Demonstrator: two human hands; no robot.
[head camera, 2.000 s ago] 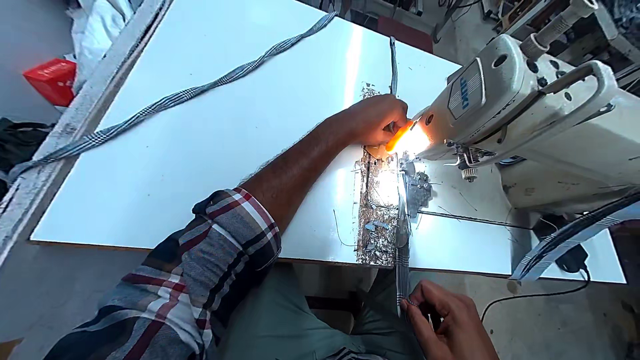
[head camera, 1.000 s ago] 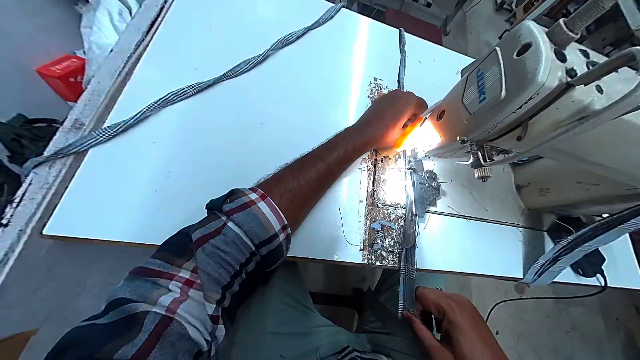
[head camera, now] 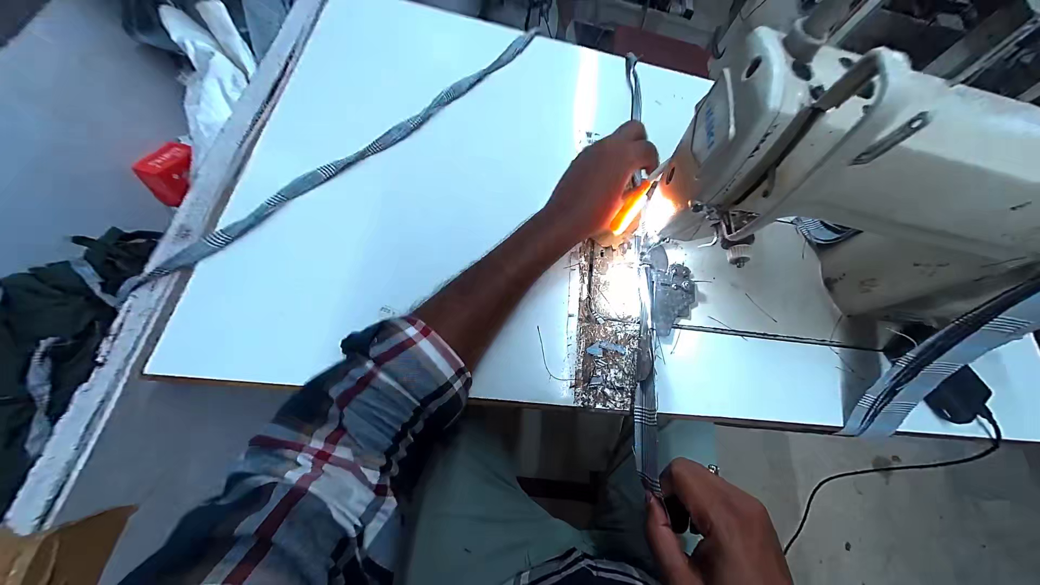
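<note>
A Juki sewing machine (head camera: 812, 154) stands at the right, its lamp shining on the needle area. A narrow striped grey fabric strip (head camera: 644, 406) runs through the needle area, down over the table's front edge. My right hand (head camera: 715, 520) pinches its lower end between thumb and fingers in front of the table. Just behind the needle, left of the machine head, my left hand (head camera: 609, 175) rests on the strip with fingers bent; the bright lamp hides the fingertips and whether they grip it. The strip's far end (head camera: 634, 81) shows beyond that hand.
A long twisted fabric strip (head camera: 357, 158) crosses the white table (head camera: 390, 236) to the left edge. More striped fabric (head camera: 934, 366) hangs at the right, near a black plug with a cable (head camera: 960, 396). Dark clothing (head camera: 65, 325) and a red packet (head camera: 165, 172) lie at the left.
</note>
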